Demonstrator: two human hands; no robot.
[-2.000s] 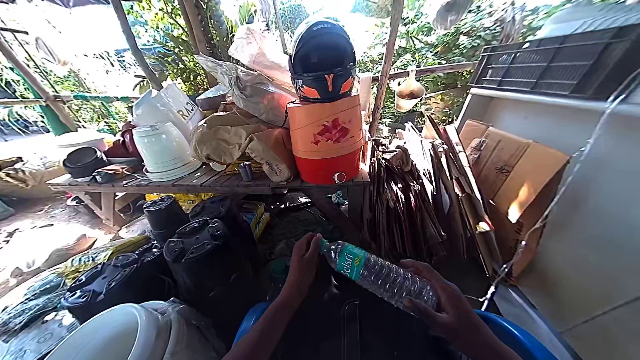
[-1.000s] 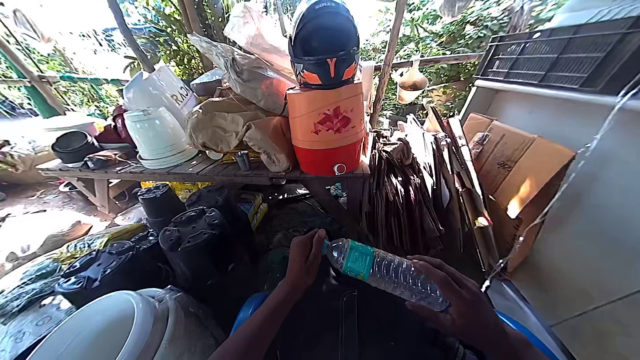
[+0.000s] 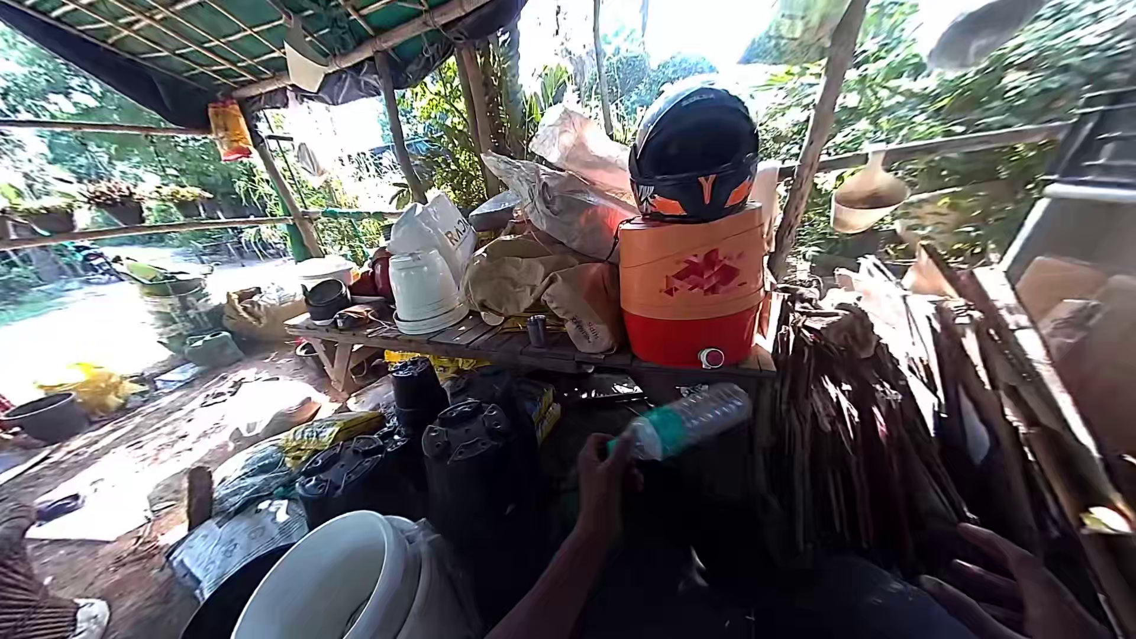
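A clear plastic bottle with a green label (image 3: 701,419) is held by its cap end in my left hand (image 3: 605,475), its base tilted up to the right. It appears in front of the wooden bench's edge, below an orange and red water cooler (image 3: 692,288). On that cooler rests a black and orange helmet (image 3: 694,151). Away from the bottle, my right hand (image 3: 1012,590) is at the lower right with its fingers apart and nothing in it, near upright flattened cardboard (image 3: 852,435).
White buckets (image 3: 328,577) stand at the lower left beside black plastic pots (image 3: 475,453). The wooden bench (image 3: 488,344) holds white pots (image 3: 426,288) and brown bags (image 3: 524,275). A wooden post (image 3: 821,124) rises behind the cooler.
My right hand has let go of the bottle and moved apart to the right. The bottle, in my left hand, now points up to the right. The view has swung left and up.
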